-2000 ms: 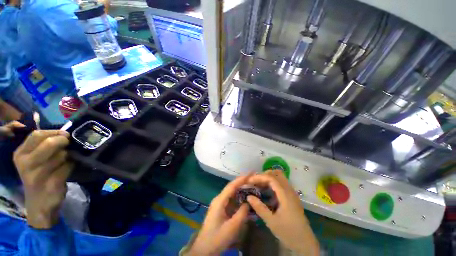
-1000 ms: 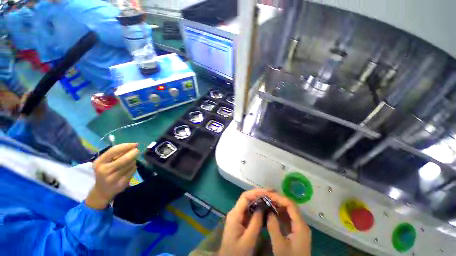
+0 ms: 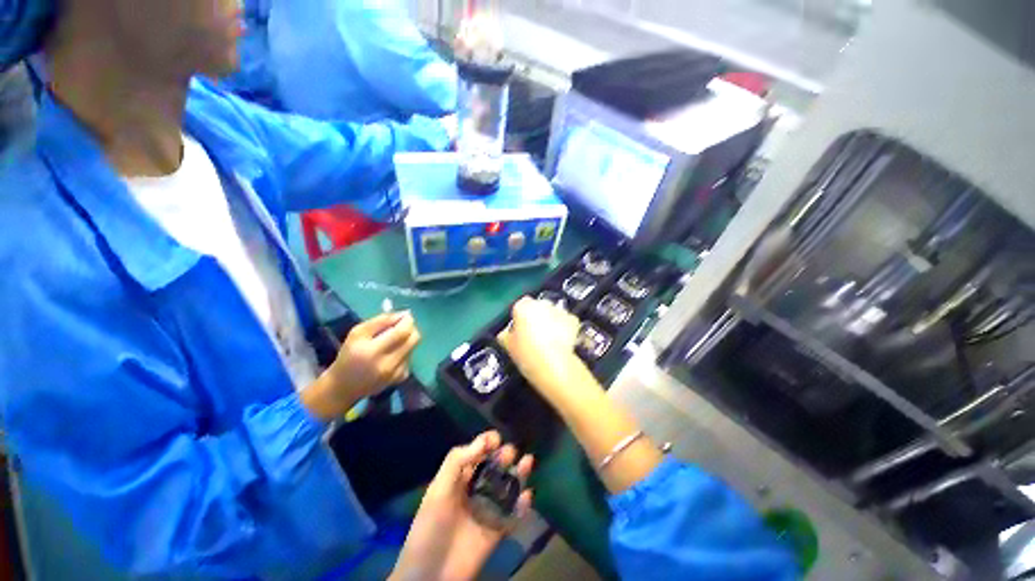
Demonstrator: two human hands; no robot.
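Note:
A dark rounded-square watch housing (image 3: pixel 495 490) with a shiny rim lies in my left hand (image 3: pixel 460 520), held between the fingers at the lower middle. My right hand (image 3: pixel 545 340) reaches over the black blister tray (image 3: pixel 524 411), fingers pointing down at a left-row pocket. Its fingertips and whatever they touch are hidden. Bright-edged square frames sit in several tray pockets, one in the near left pocket (image 3: pixel 482 371).
A neighbour in a blue smock (image 3: pixel 125 340) sits at left, a hand (image 3: pixel 369 361) near the tray. Behind the tray stand a blue dispenser controller (image 3: pixel 488 233) with a clear cylinder (image 3: pixel 481 125) and a monitor (image 3: pixel 613 176). The press (image 3: pixel 726 437) is at right, its green button (image 3: pixel 791 538) partly covered by my sleeve.
The view has swung left. My right hand has left the housing and moved over to the tray; my left hand alone now holds the housing. The neighbour's body shows more.

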